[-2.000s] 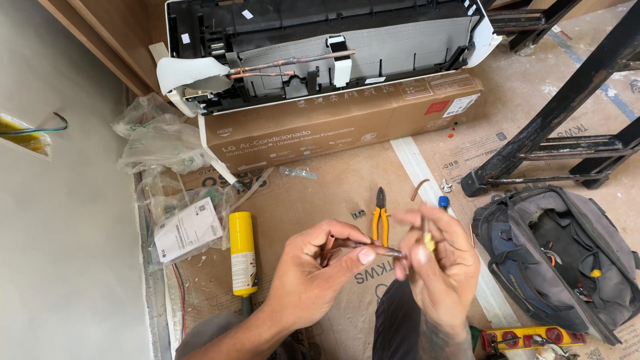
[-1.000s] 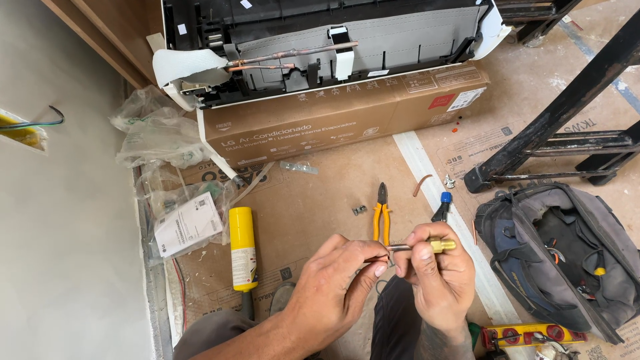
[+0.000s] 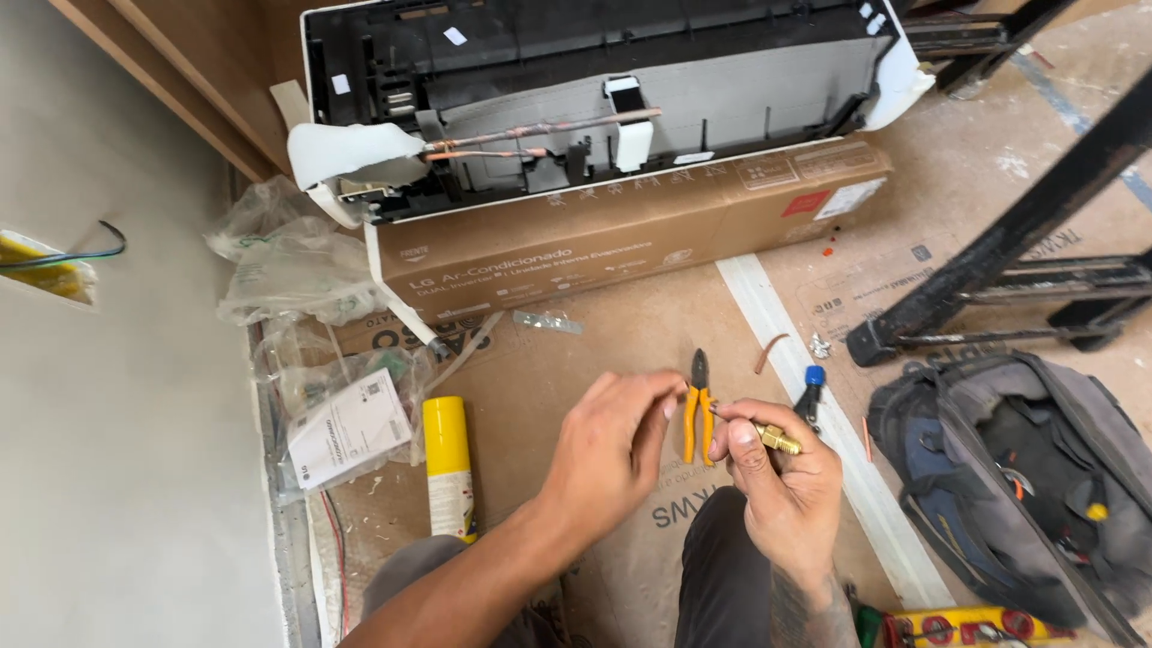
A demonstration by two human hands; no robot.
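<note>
My right hand (image 3: pixel 781 486) grips a brass fitting (image 3: pixel 776 438) on a short, thin tube, whose end pokes out toward the left. Just left of it is my left hand (image 3: pixel 621 441), fingers curled together at the tips; whether something small is between them cannot be told. Pliers with orange handles (image 3: pixel 691 423) lie on the floor covering behind and between the hands. A blue-and-black tool (image 3: pixel 814 387) lies beyond my right hand. Left of my left forearm is a yellow gas cylinder (image 3: pixel 447 450).
An LG air-conditioner indoor unit (image 3: pixel 684 90) with copper pipes (image 3: pixel 540 129) rests on its cardboard box (image 3: pixel 630 225). Plastic bags (image 3: pixel 288 261) and a leaflet (image 3: pixel 351 427) lie by the wall. On the right are an open tool bag (image 3: pixel 1017 486), a black ladder (image 3: pixel 1008 216) and a spirit level (image 3: pixel 972 627).
My hands were together at the tube and fitting one second ago; now they are apart. The fitting stays in my right hand.
</note>
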